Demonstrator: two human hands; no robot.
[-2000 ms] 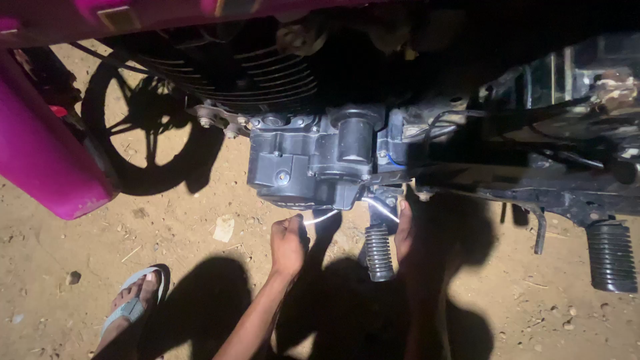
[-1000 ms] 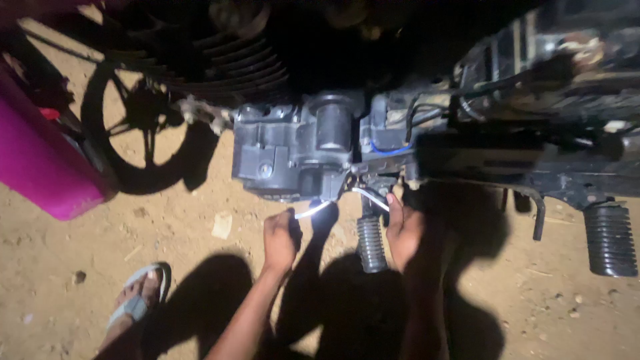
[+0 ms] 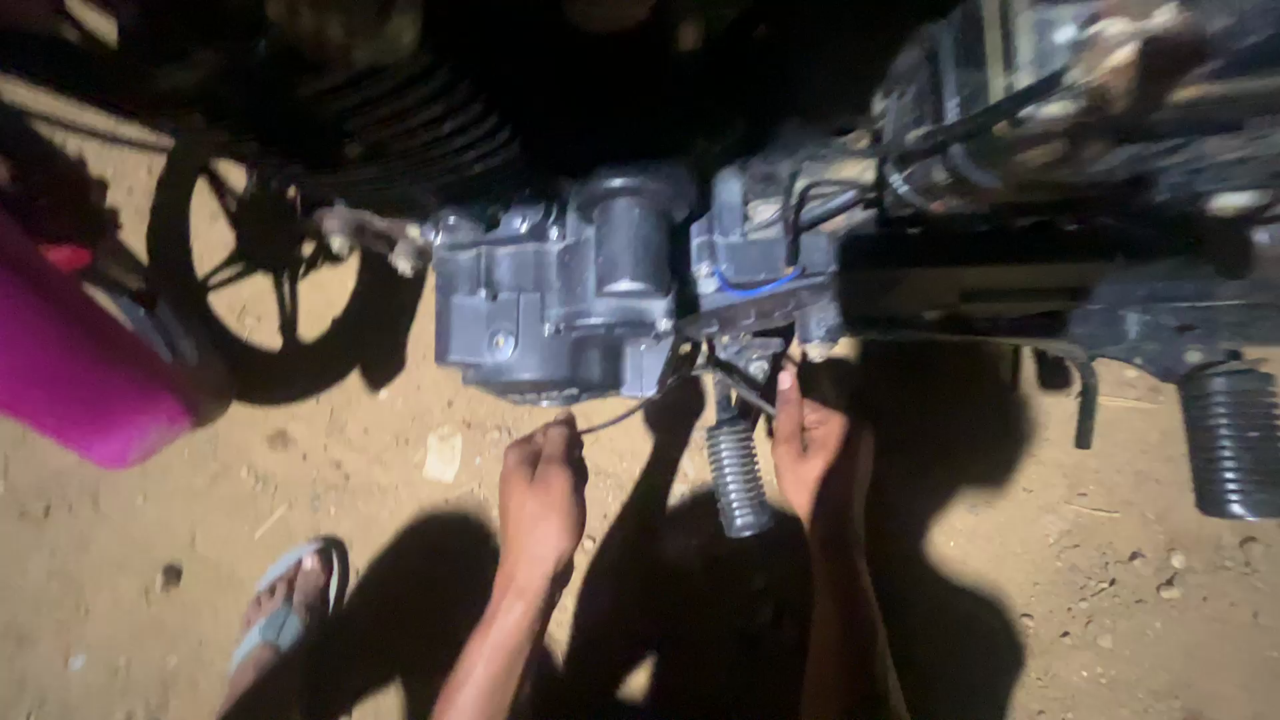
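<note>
My left hand (image 3: 545,490) is closed on one end of a thin dark cable or cord (image 3: 622,417), just below the motorcycle's engine cover (image 3: 505,340). From there the cord runs up to the underside beside the engine and bends back down toward my right hand (image 3: 808,435). The right hand is closed on that other end, near a ribbed rubber foot peg (image 3: 738,480). A blue wire (image 3: 757,290) shows behind the engine cover. Where the cord passes behind the metal parts is hidden.
A spoked wheel (image 3: 285,290) and a magenta body panel (image 3: 80,370) are at the left. Another ribbed foot peg (image 3: 1232,440) hangs at the right. A foot in a sandal (image 3: 280,610) stands on the sandy ground, with dark shadows around my arms.
The cord looked bright and shiny in the earlier frames and looks dark now. Both hands remain below the engine, one at each side of the foot peg.
</note>
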